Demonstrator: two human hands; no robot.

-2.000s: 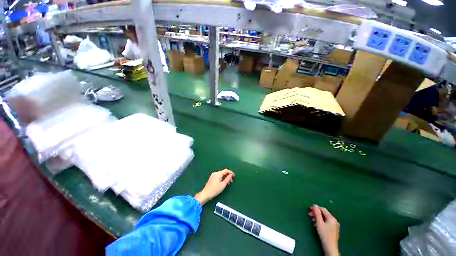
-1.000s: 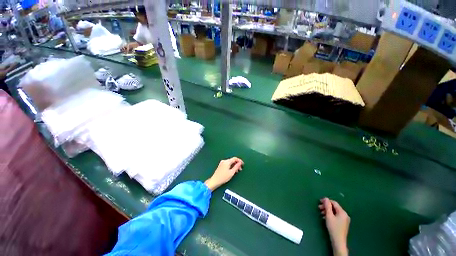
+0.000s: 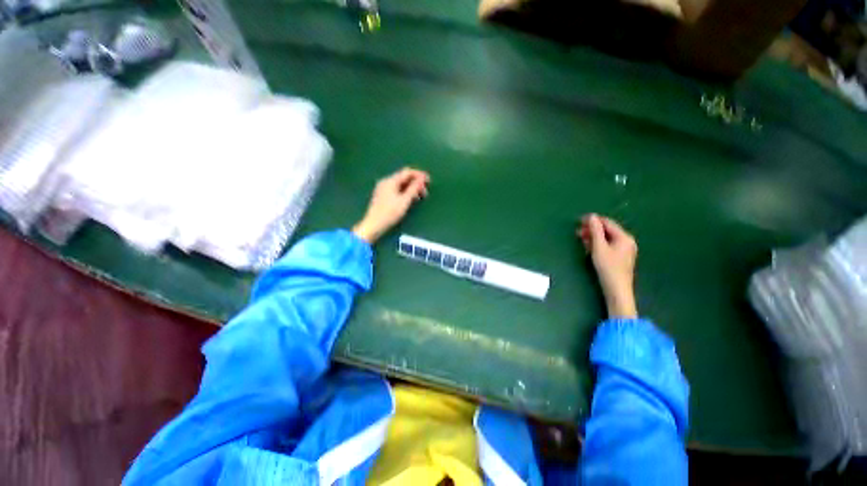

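A white label strip (image 3: 473, 267) lies on the green bench in front of me, tilted down to the right. A row of dark squares covers its left part and its right end is blank white. My left hand (image 3: 394, 201) rests on the bench above and left of the strip, fingers loosely curled and slightly apart, with nothing seen in it. My right hand (image 3: 611, 249) is right of the strip, also loosely curled with fingers slightly apart and nothing seen in it. Neither hand touches the strip.
Bubble bags (image 3: 190, 157) are stacked at left, with a white-grey fan (image 3: 138, 44) behind. Clear plastic bags (image 3: 827, 332) lie at right. Small yellow rings (image 3: 727, 110) and a brown carton (image 3: 732, 33) are at the far right. A pink-red sack (image 3: 86, 370) is at lower left.
The view has tilted down, so my sleeves and yellow clothing show and the bench lies higher in the picture. The strip and both hands keep about the same places relative to each other.
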